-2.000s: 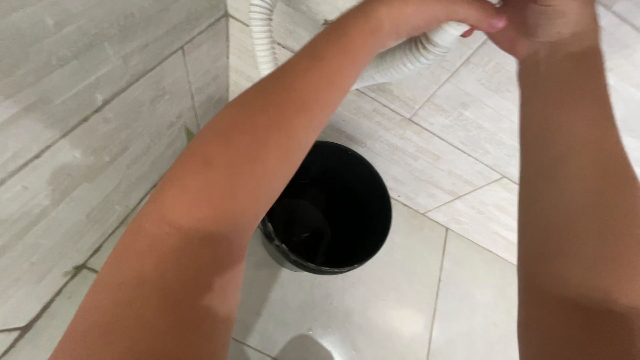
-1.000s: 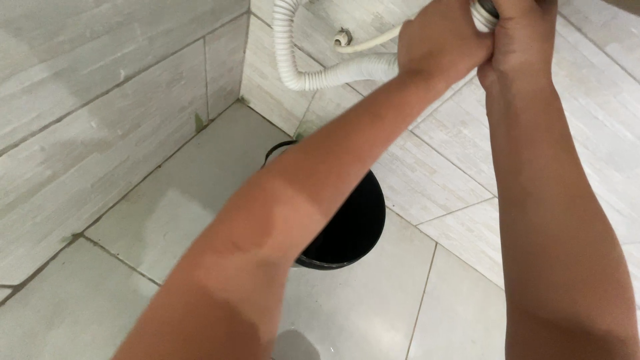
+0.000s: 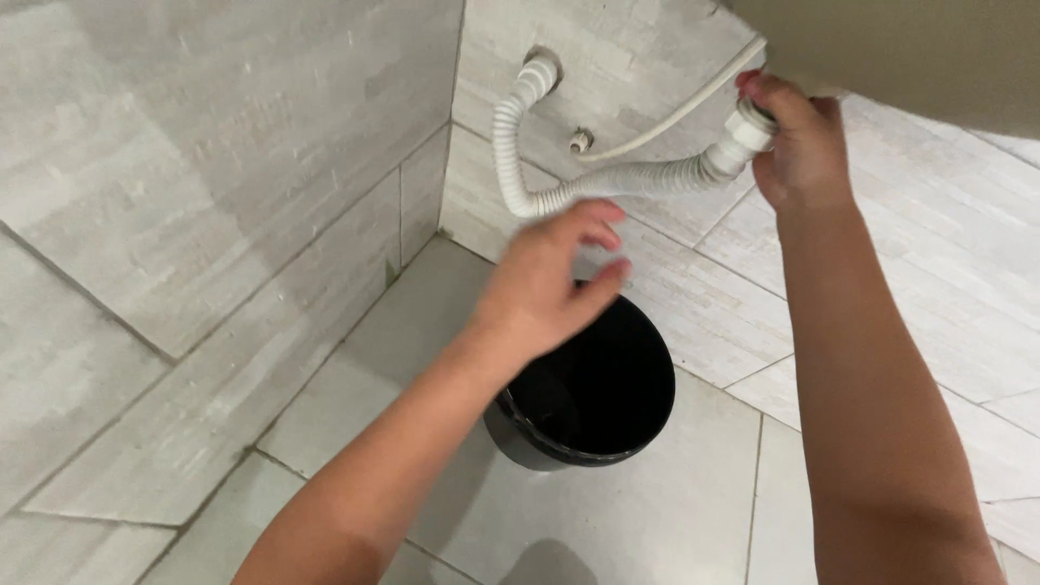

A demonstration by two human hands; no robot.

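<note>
Beneath the basin's underside, my right hand (image 3: 800, 142) is closed around the upper end of a white corrugated drain hose, by its plastic coupling nut (image 3: 749, 128). The fingertips are partly hidden. From there the corrugated drain hose (image 3: 634, 179) sags to the left and bends up into a hole in the tiled wall. My left hand (image 3: 556, 272), slightly blurred, is in the air over the black bucket's rim, below the hose, with its fingers apart and nothing in them. A black bucket (image 3: 581, 455) stands upright on the floor under both; its inside is too dark to read.
A thin white supply hose (image 3: 678, 118) runs from a wall fitting (image 3: 580, 141) up behind the basin (image 3: 902, 57), whose beige underside fills the top right. Tiled walls meet in a corner (image 3: 445, 219) at the left of the bucket, above the grey floor tiles (image 3: 634, 520).
My left hand has come away from the coupling and moved down and left, its fingers now apart. My right hand remains at the hose's upper end. The view has shifted, showing more wall.
</note>
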